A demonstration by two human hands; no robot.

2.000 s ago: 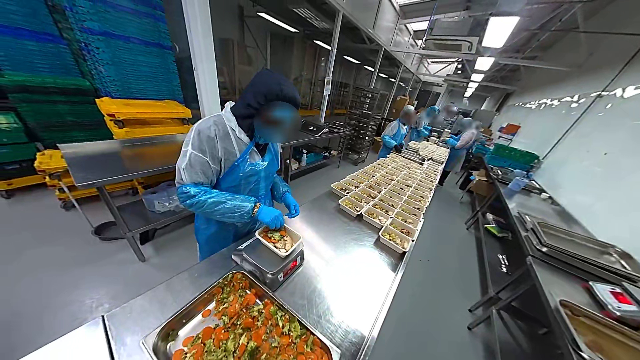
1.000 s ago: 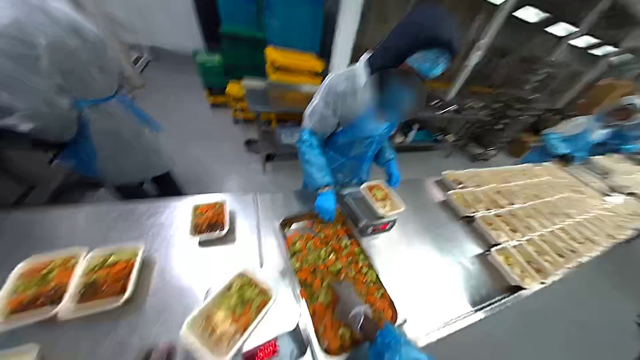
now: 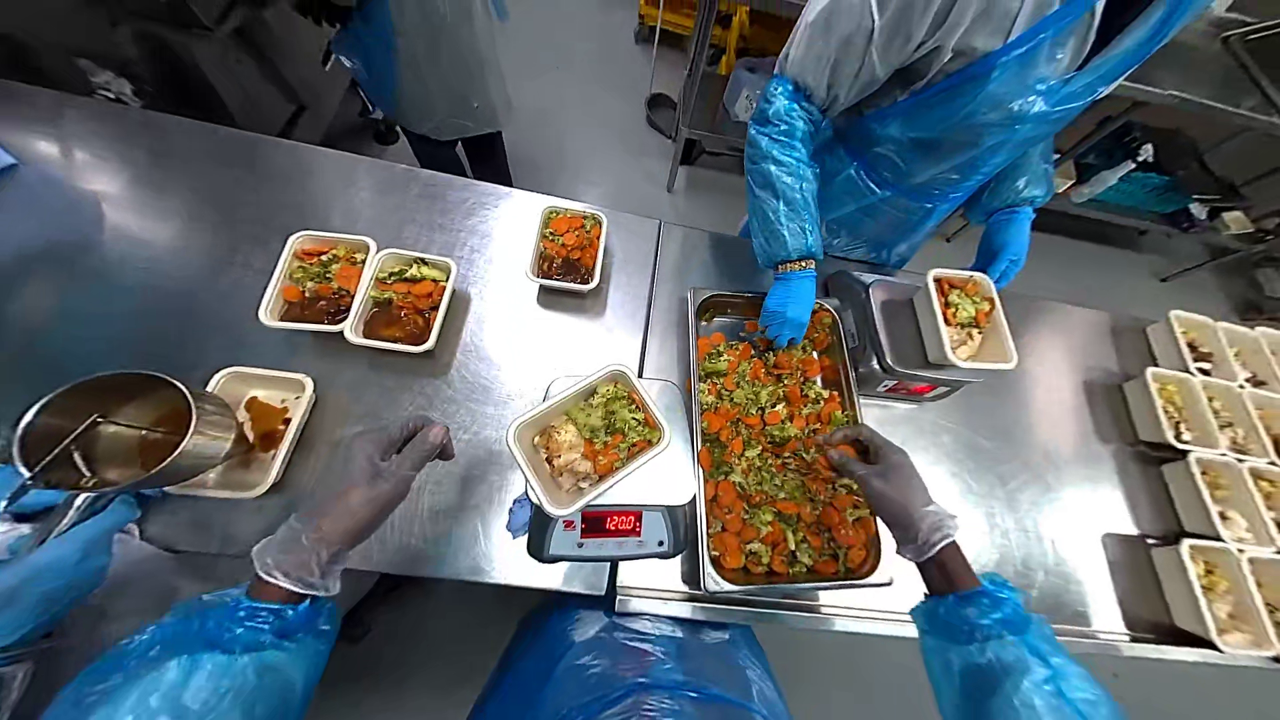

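Observation:
My left hand (image 3: 365, 490), in a clear glove, hovers over the steel table left of the scale, thumb and fingertips close, nothing visible in it. My right hand (image 3: 890, 480) has its fingertips on the sliced carrots and chopped broccoli (image 3: 770, 480) at the right side of a steel pan (image 3: 705, 570); its fingers are bent around a carrot slice. Between my hands a tray of chicken, broccoli and carrots (image 3: 588, 440) sits at an angle on a digital scale (image 3: 610, 535) with a lit red display.
Opposite, a co-worker's gloved hand (image 3: 788, 308) reaches into the same pan; the other holds a tray (image 3: 965, 318) at a second scale (image 3: 905, 385). Filled trays (image 3: 402, 300) stand left. Far left, a person tilts a steel pot (image 3: 110, 430) over a tray (image 3: 262, 430). More trays (image 3: 1215, 590) stand right.
The view has swung down and left onto the table. My right hand remains at the pan. The co-worker's hand has moved from the pan's edge into the vegetables.

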